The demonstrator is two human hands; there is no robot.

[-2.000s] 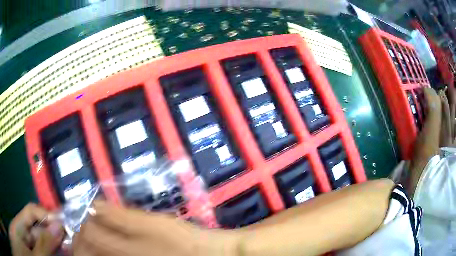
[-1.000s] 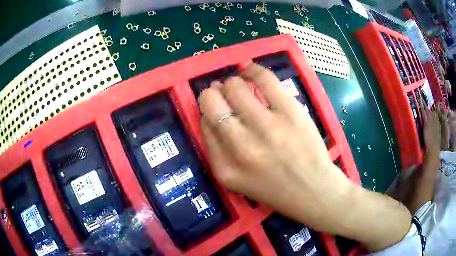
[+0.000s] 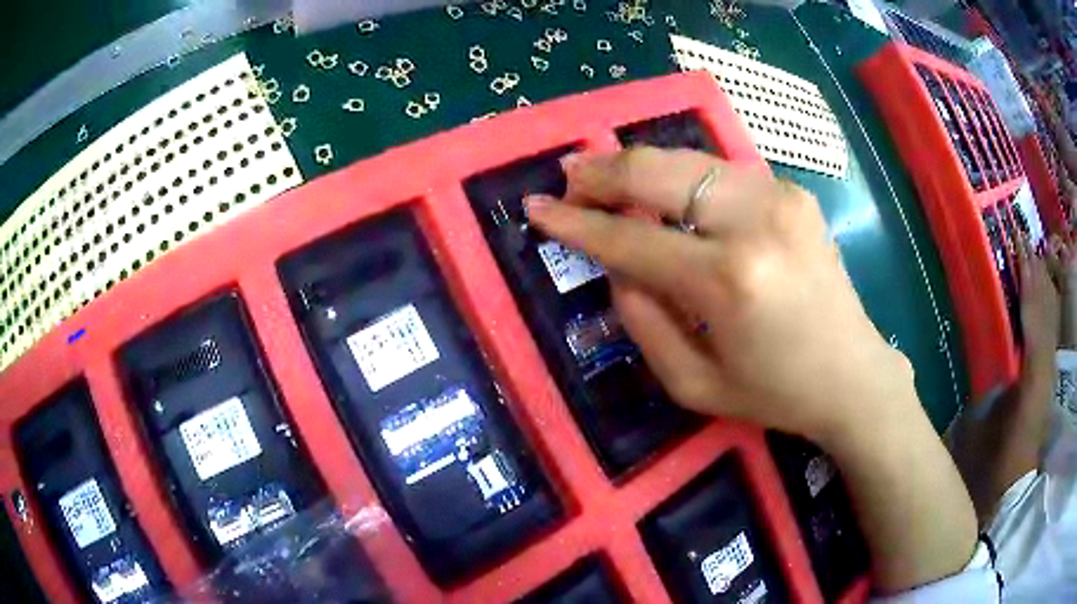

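Observation:
The red foam tray (image 3: pixel 443 236) spans the view with black phone bodies in its pockets. My right hand (image 3: pixel 756 283), wearing a ring, is over the phone body (image 3: pixel 591 407) in the fourth pocket of the upper row. Its fingertips touch the top end, by the camera area, and are a little apart, with no part visible between them. The hand covers some of this phone and the one beside it. A clear film (image 3: pixel 295 560) shows blurred at the bottom left, over the tray. My left hand is out of the picture.
A cream sheet with rows of dark dots (image 3: pixel 154 177) lies behind the tray at left, another (image 3: pixel 768 106) at right. Small pale rings (image 3: pixel 396 73) are scattered on the green mat. At right stands another red tray (image 3: pixel 945 224), with another person's hand (image 3: pixel 1037 307) beside it.
My right hand has shifted from bunched fingers over the upper pockets to fingertips on the phone's top end. The left hand and film seen at lower left earlier have moved down, the hand out of view.

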